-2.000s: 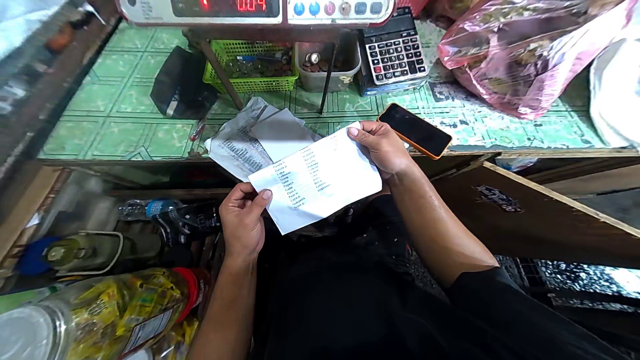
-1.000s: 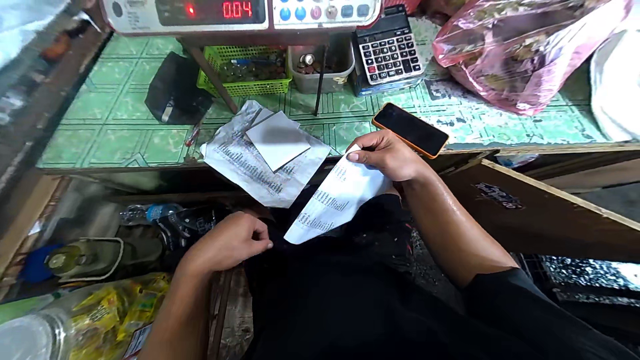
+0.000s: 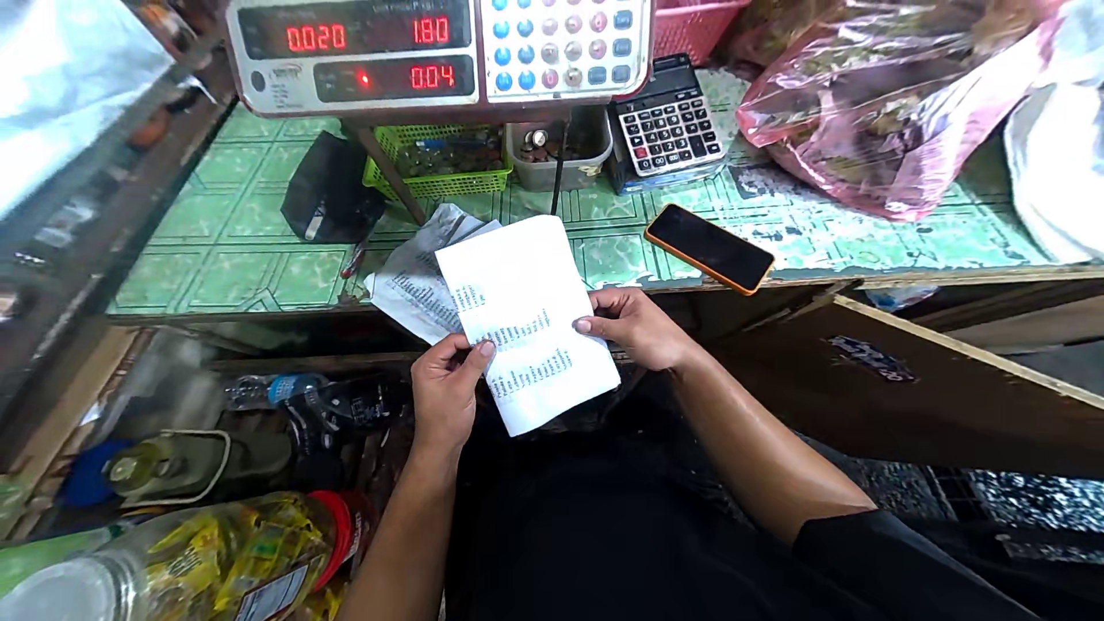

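A creased white sheet of paper [image 3: 535, 285] with columns of writing is held upright between both hands, over the table's front edge. My left hand [image 3: 448, 384] pinches its left edge between thumb and fingers. On the right edge, my right hand [image 3: 634, 328] grips it the same way. Behind the sheet, partly hidden by it, a crumpled written paper [image 3: 414, 276] lies on the green table [image 3: 233, 259]. A phone in an orange case [image 3: 711, 247] rests to the right, near the table edge.
A digital scale [image 3: 440, 52] stands at the back, above a green basket [image 3: 440, 181] and a tub of coins [image 3: 561, 172]. A calculator [image 3: 668, 129] and a pink plastic bag [image 3: 862, 129] are to the right. A jar of yellow packets [image 3: 224, 552] is at lower left.
My left hand was off the paper one second ago and now grips its left edge. The sheet, which hung from my right hand, is spread out between both hands.
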